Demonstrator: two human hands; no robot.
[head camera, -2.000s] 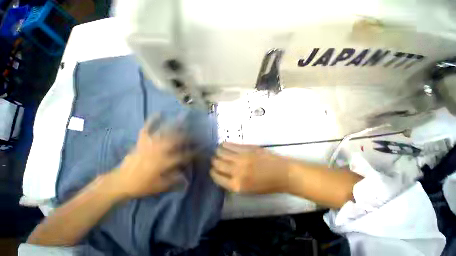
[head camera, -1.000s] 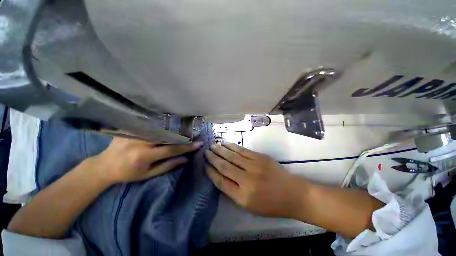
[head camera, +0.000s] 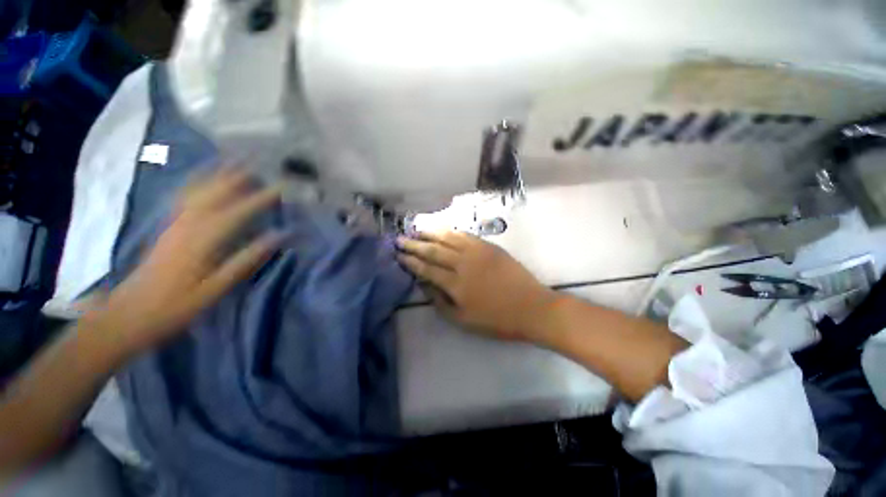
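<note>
The blue-grey garment (head camera: 262, 359) lies bunched on the machine bed and hangs over its front edge, with a white label (head camera: 153, 153) at upper left. My left hand (head camera: 199, 252) is blurred, over the cloth left of the needle area, fingers spread; whether it grips cloth is unclear. My right hand (head camera: 476, 281) has its fingertips at the garment's right edge beside the presser foot area (head camera: 384, 215); it is unclear whether they pinch it. The needle is too blurred to see.
The cream sewing machine head (head camera: 408, 97) spans the top. Thread snips (head camera: 767, 286) lie right of my right hand. A pale bent rod (head camera: 680, 264) is on the right. White cloth (head camera: 97, 214) lies along the left, and a blue plastic object (head camera: 83, 63) stands at upper left.
The view has shifted back from the close view of the machine head. My left hand has left the needle area and moved left; my right hand remains near the needle area. The garment is more bunched.
</note>
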